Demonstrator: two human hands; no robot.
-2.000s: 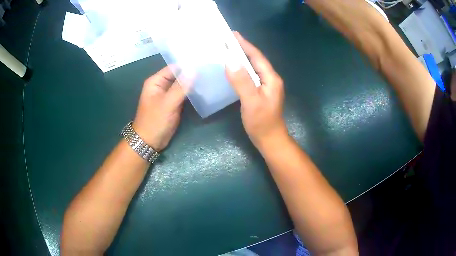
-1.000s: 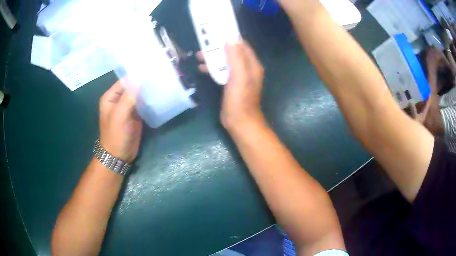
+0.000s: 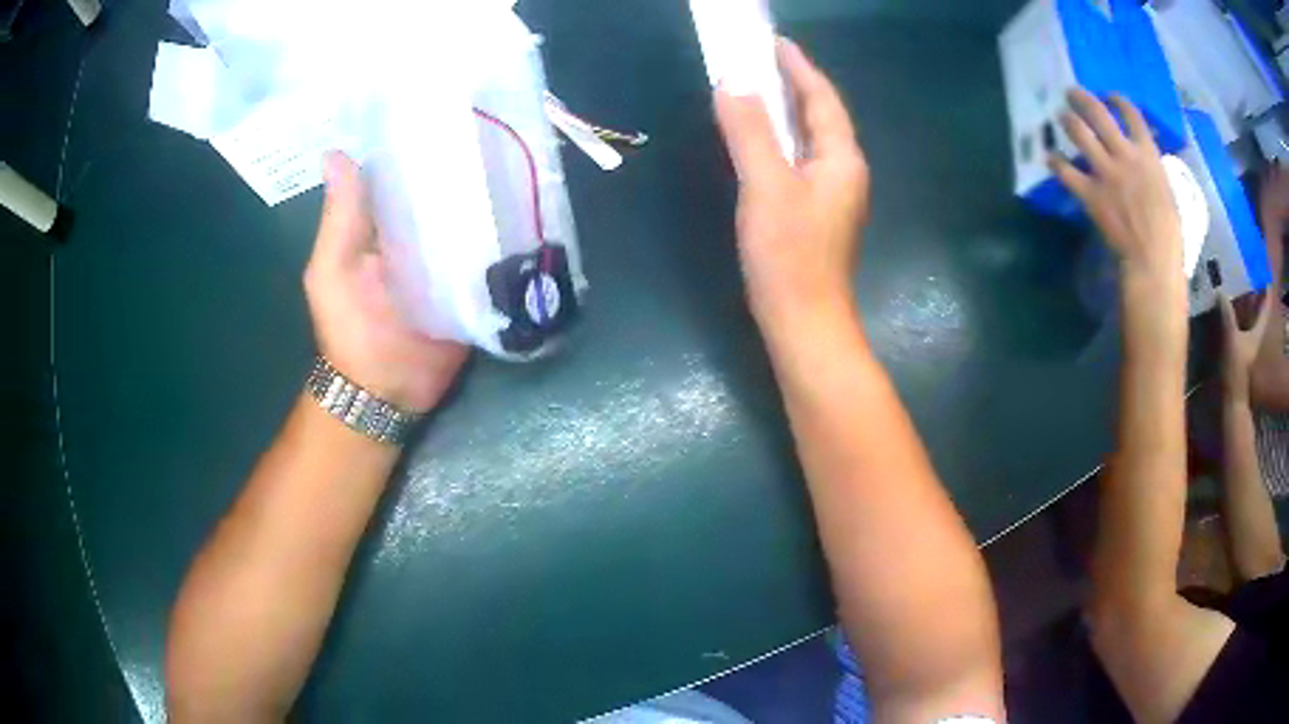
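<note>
My left hand (image 3: 375, 297), with a metal watch on the wrist, holds an opened white housing (image 3: 438, 226) from its left side. Inside its near end sits a small black cooling fan (image 3: 532, 297) with a pale round hub. A thin red wire (image 3: 530, 163) runs from the fan along the inside. A pale strip part (image 3: 587, 135) and thin leads stick out at the right. The housing's far end is washed out by glare. My right hand (image 3: 806, 191) holds a narrow white part (image 3: 738, 50), seen edge-on and cut off by the top edge, apart from the housing.
White cartons and flaps (image 3: 269, 149) lie on the dark green table (image 3: 608, 538) at the upper left. At the right, another person's hand (image 3: 1124, 177) touches a blue and white carton (image 3: 1039, 99). A second such carton stands beside it, with another person's hand near it.
The housing in my left hand has turned so its inside, fan and red wire show. My right hand has moved right and up with the white part. The neighbour's arm has swung right to the carton.
</note>
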